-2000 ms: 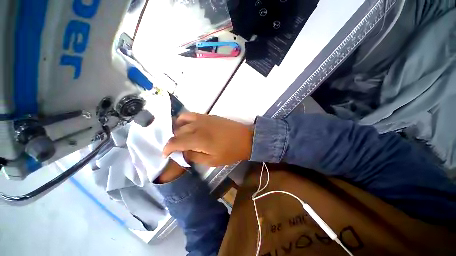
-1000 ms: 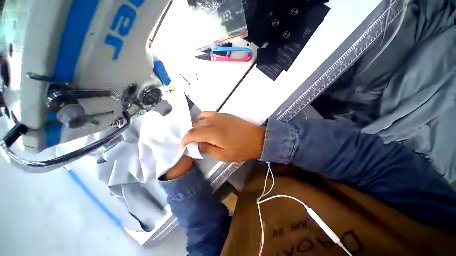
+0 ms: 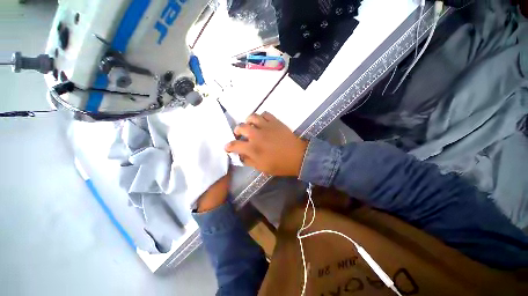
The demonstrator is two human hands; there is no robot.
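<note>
Light grey fabric (image 3: 200, 144) lies in folds under and left of the needle area and reaches to the table's front edge. My right hand (image 3: 269, 144) pinches the fabric's near edge between thumb and fingers, just in front of the needle area. My left hand (image 3: 214, 195) is mostly hidden under the fabric; only its wrist and back show, so its fingers cannot be seen. The white sewing machine head (image 3: 139, 52) with a blue stripe stands above the fabric at upper left.
Thread snips (image 3: 263, 61) and dark labels (image 3: 315, 37) lie right of the needle, beside a clear plastic bag (image 3: 255, 23). A ruler strip (image 3: 370, 69) runs along the table's front edge. A grey fabric heap (image 3: 463, 110) is at right. A white cable (image 3: 370, 263) hangs over the brown apron (image 3: 341, 245).
The view has shifted, so the machine head shows higher and more of the grey fabric is seen. My right hand keeps its pinch on the fabric edge, its fingers slightly rearranged.
</note>
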